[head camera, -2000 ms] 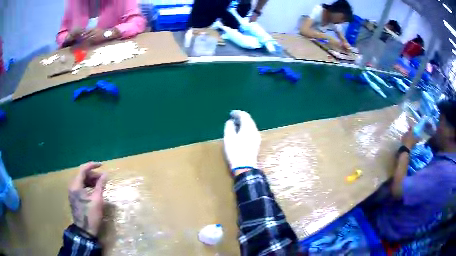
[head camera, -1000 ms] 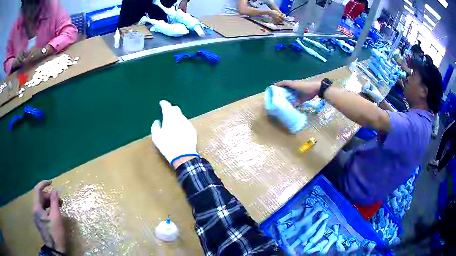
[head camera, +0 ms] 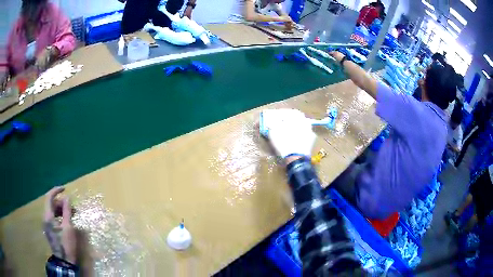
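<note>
A pale-blue joined leg assembly point(head camera: 324, 122) lies on its side on the film-covered cardboard at centre right; its cuff edge shows left of my glove and its narrow leg and foot point right. My right hand point(head camera: 292, 132), in a white knitted glove with a blue-edged cuff, is over its thick part and grips it; the fingers are mostly hidden. My left hand point(head camera: 60, 224), bare and partly blurred, rests at the lower left with fingers curled apart and nothing visible in it. A white glue bottle point(head camera: 179, 238) with a blue tip stands near the front edge.
The green belt point(head camera: 124, 121) carries deep-blue parts point(head camera: 189, 69) and pale-blue legs point(head camera: 317, 60). A yellow object point(head camera: 319, 157) lies beside my right forearm. Blue totes point(head camera: 286, 251) with pale-blue parts sit below right. A worker in purple point(head camera: 402, 151) reaches over the belt; others work opposite.
My right hand has moved right and taken hold of the leg assembly, which the worker in purple held before. That worker's arm now reaches to the belt. My left hand has barely moved.
</note>
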